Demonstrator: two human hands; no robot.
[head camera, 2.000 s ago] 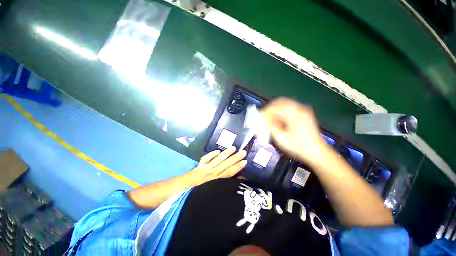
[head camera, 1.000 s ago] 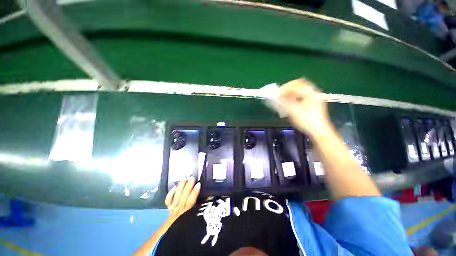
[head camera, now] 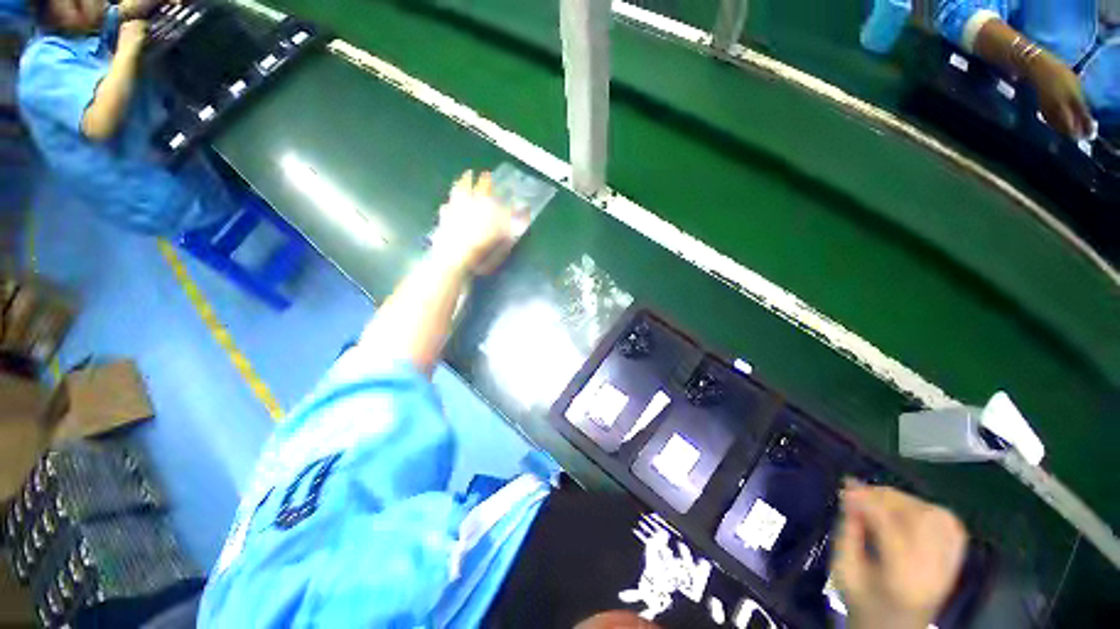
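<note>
The black tray (head camera: 725,348) lies on the green bench with dark glossy phone covers in its slots. The first cover (head camera: 626,375), second and third show camera rings at the far end and white labels at the near end. A narrow white strip (head camera: 646,417) lies between the first two. My left hand (head camera: 479,227) is over a clear plastic bag (head camera: 531,194), left of the tray; its grip is unclear. My right hand (head camera: 903,553) is blurred, fingers curled, over the tray's right end and hides the covers there.
A small white container (head camera: 940,435) with a white piece (head camera: 1013,428) on it stands by the chipped white rail (head camera: 762,295). A grey post (head camera: 587,98) rises from the rail. Clear film scraps (head camera: 596,289) lie left of the tray. People in blue are at upper left and upper right.
My left hand has left the tray's near edge and reached left to the plastic bag. My right hand has come back from the rail over the tray. The white piece it carried appears on the container.
</note>
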